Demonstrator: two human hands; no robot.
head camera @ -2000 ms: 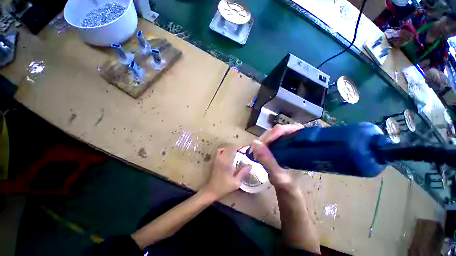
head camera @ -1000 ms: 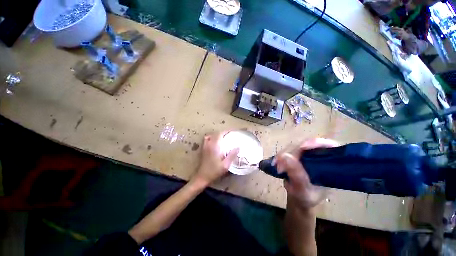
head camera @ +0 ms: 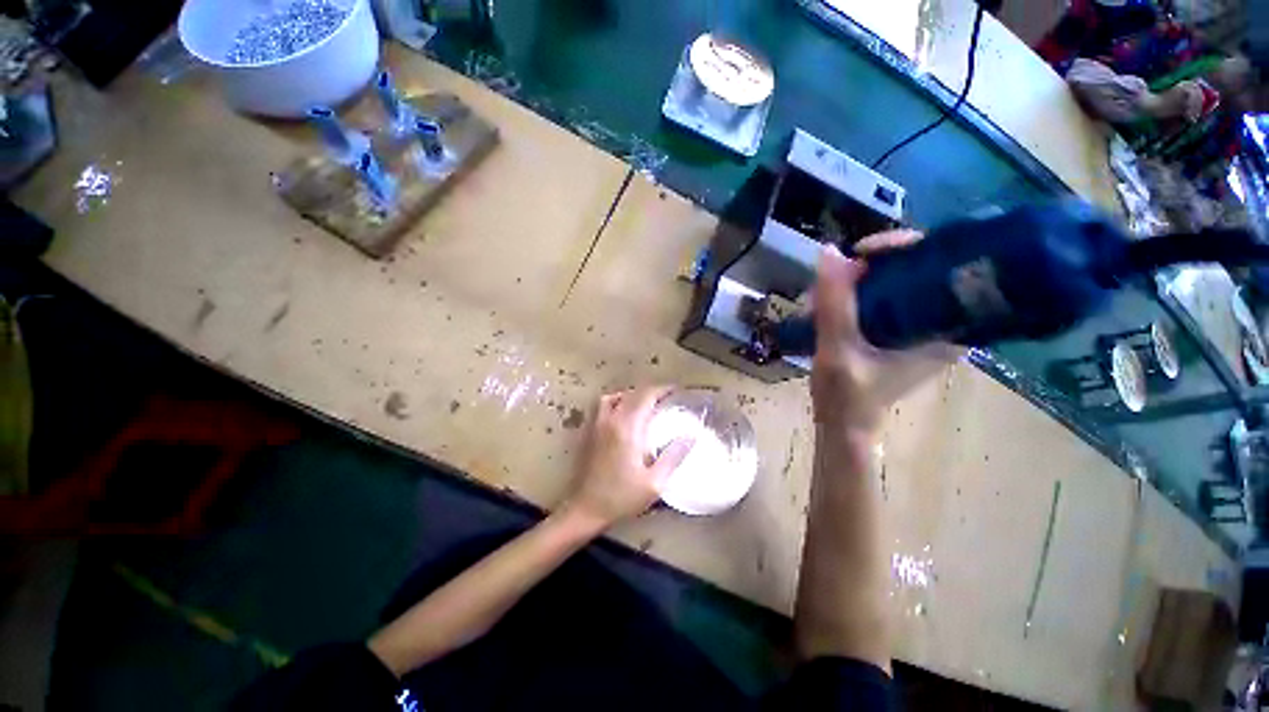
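My left hand holds the left side of a round white housing on the bench near its front edge, with the thumb over its face. My right hand grips the dark-blue electric screwdriver. The driver lies nearly level, its tip pointing left at the front pickup of the screw feeder. The exact contact of the tip with the pickup is too blurred to tell. The driver and my right hand hide part of the feeder.
A wooden jig with pale-blue pegs stands at the left, near a white bowl of small silvery bits. The green conveyor behind carries a disc on a white plate and other discs at right. People's hands show at the upper right.
My right hand has moved the screwdriver from the housing up to the feeder's front. My left hand stays on the housing. The view has shifted, and the discs on the conveyor have moved right.
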